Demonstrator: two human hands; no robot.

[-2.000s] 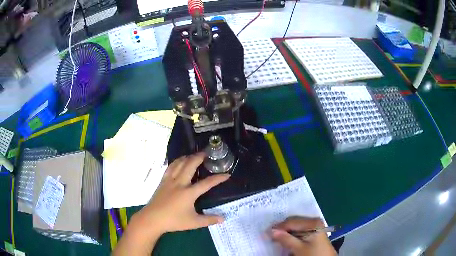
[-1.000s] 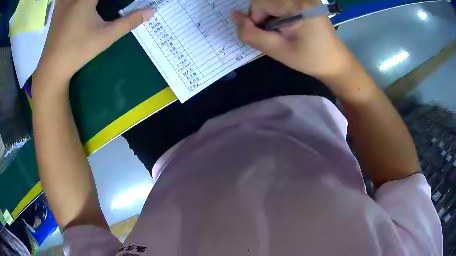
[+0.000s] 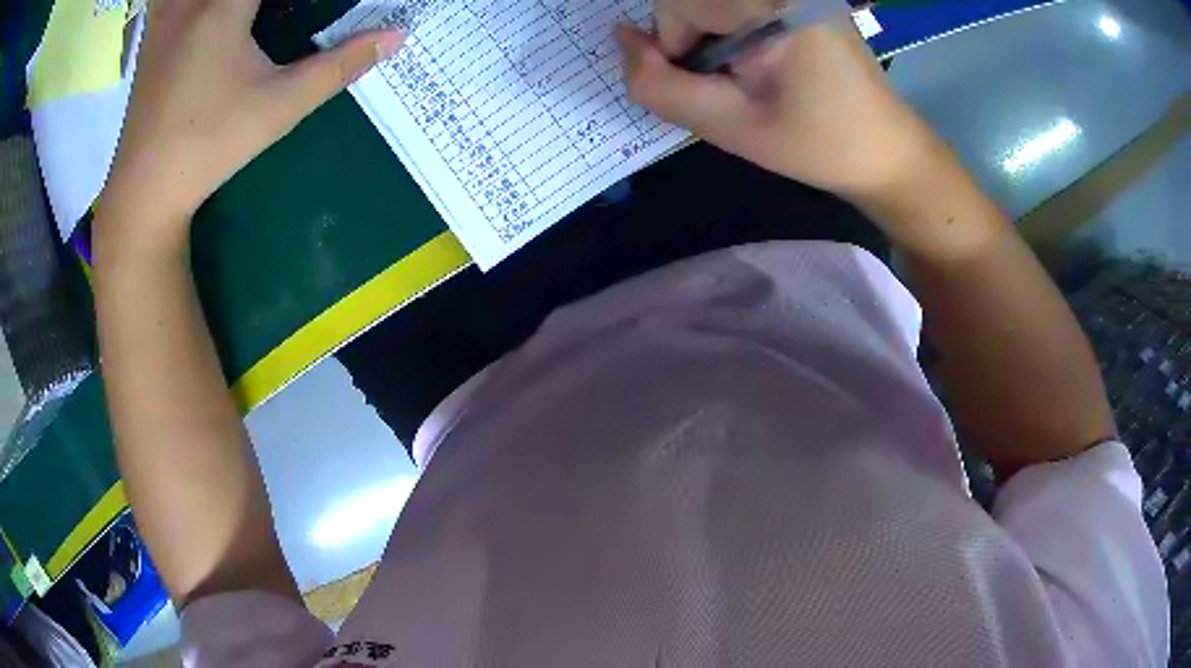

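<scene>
A white record sheet with a printed table and handwriting lies at the bench edge at the top centre, its near corner over the edge. My right hand holds a dark pen with a clear barrel over the sheet's right part; the writing tip is at the fingers. My left hand rests at the upper left, thumb touching the sheet's left corner. It holds nothing that I can see, and its fingers are partly cut off by the top edge.
Yellow paper lies on white paper at the upper left. Part of a tray stack shows at the left edge. Yellow tape runs along the green bench's front edge. A blue object is below, at the lower left.
Since two seconds ago the view has tilted down, so the fixture is out of view. In the last second the view shifted slightly; both hands stay at the sheet.
</scene>
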